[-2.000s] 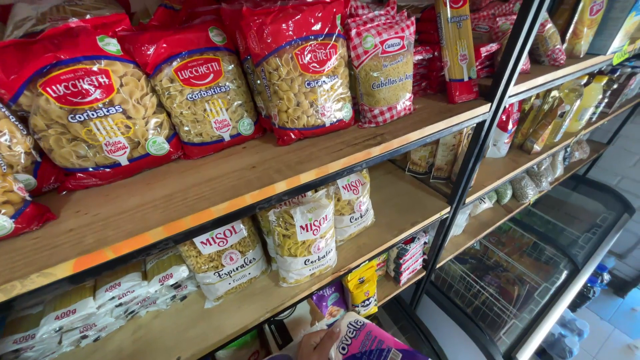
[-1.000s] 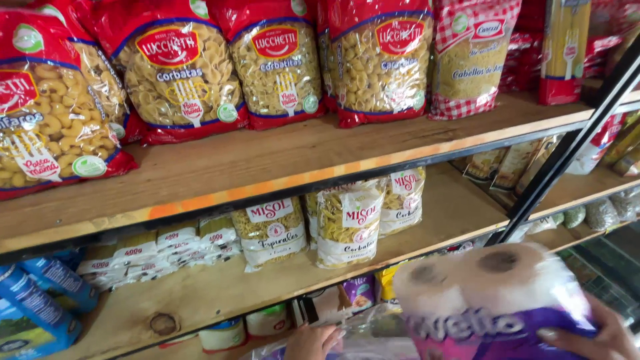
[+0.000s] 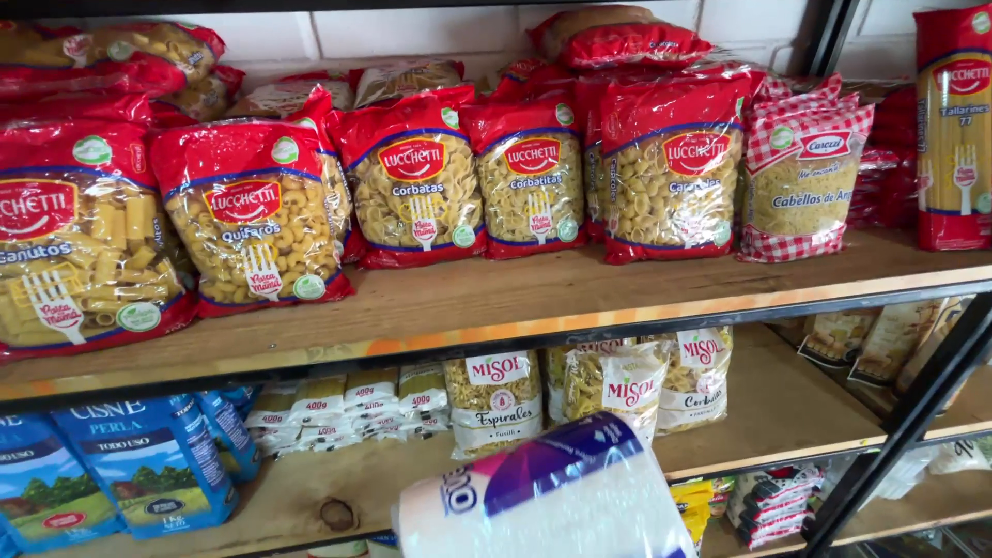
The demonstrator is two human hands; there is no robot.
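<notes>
A plastic-wrapped white paper roll with a purple band rises from the bottom edge of the head view, in front of the lower shelf. Neither of my hands shows, so what supports the roll is hidden. Just behind it stand clear bags of Misol pasta. Red Lucchetti pasta bags line the upper shelf, with a red-checked Carozzi pasta bag to their right.
The upper wooden shelf has a black metal front edge. Blue bags and stacked 400g packs sit on the lower shelf at left. A slanting black metal post crosses the right side. Yellow packets lie lower down.
One second ago both my hands were visible at the bottom, around a purple-and-white pack of rolls; now they are out of view. The view has shifted left along the shelves.
</notes>
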